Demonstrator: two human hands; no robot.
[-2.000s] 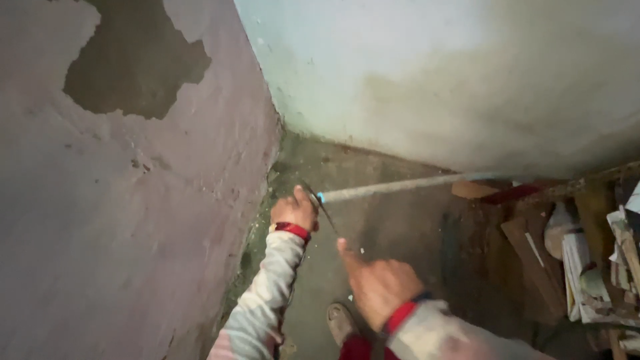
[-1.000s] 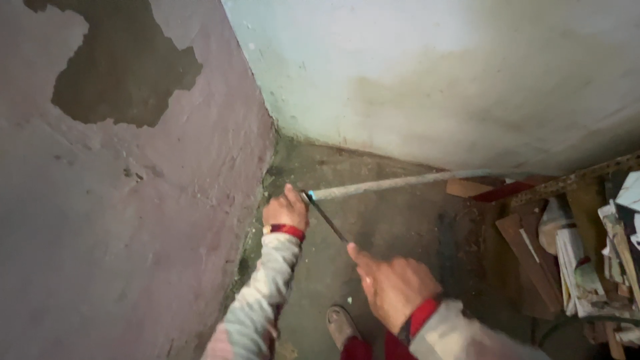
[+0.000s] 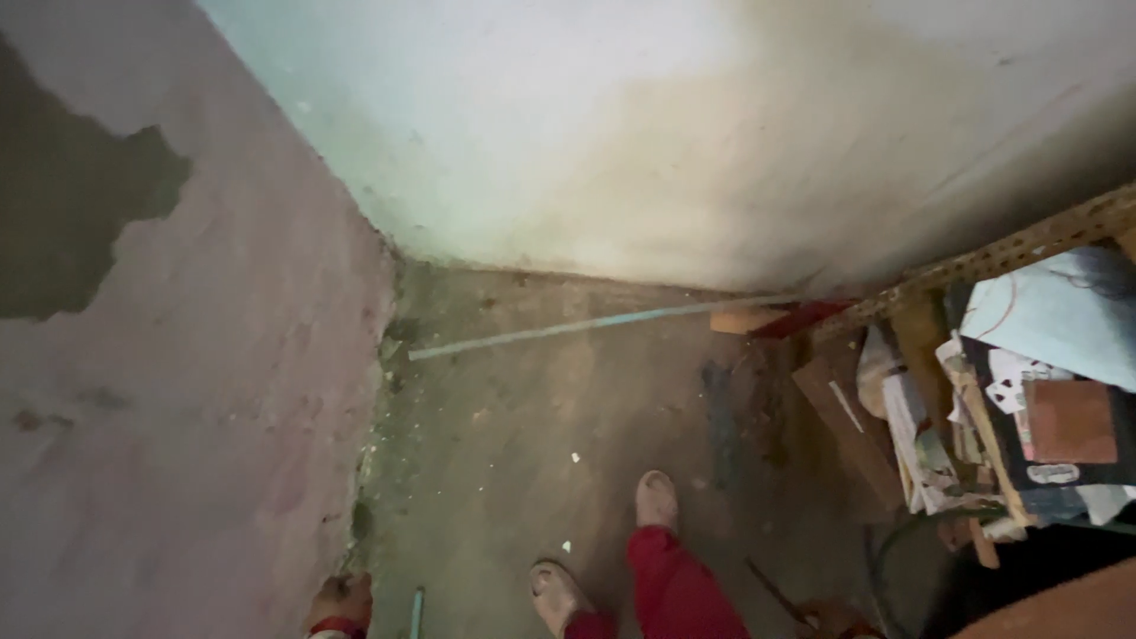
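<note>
My left hand (image 3: 342, 605), with a red band at the wrist, is low beside the pink wall; its fingers look curled, but whether it holds anything is unclear. Just right of it, a short pale-blue stick or tube (image 3: 417, 612) enters from the bottom edge. At the lower right, my right hand (image 3: 839, 619) is partly cut off and dim, closed around a thin dark blade-like tool (image 3: 772, 586) that points up and left. A long pale rod with a bluish section (image 3: 568, 328) stretches from near the wall corner towards the red object at right, apart from both hands.
A rusty perforated metal rail (image 3: 1021, 246) borders a cluttered shelf at right, with papers, a brown square item (image 3: 1071, 422) and wood pieces. A brown board (image 3: 848, 426) stands beside it. My feet (image 3: 657, 501) are on the concrete floor (image 3: 515, 417), which has small white scraps.
My hands have moved apart and down in the view, away from the long rod, whose end was at my left hand. The view has shifted noticeably.
</note>
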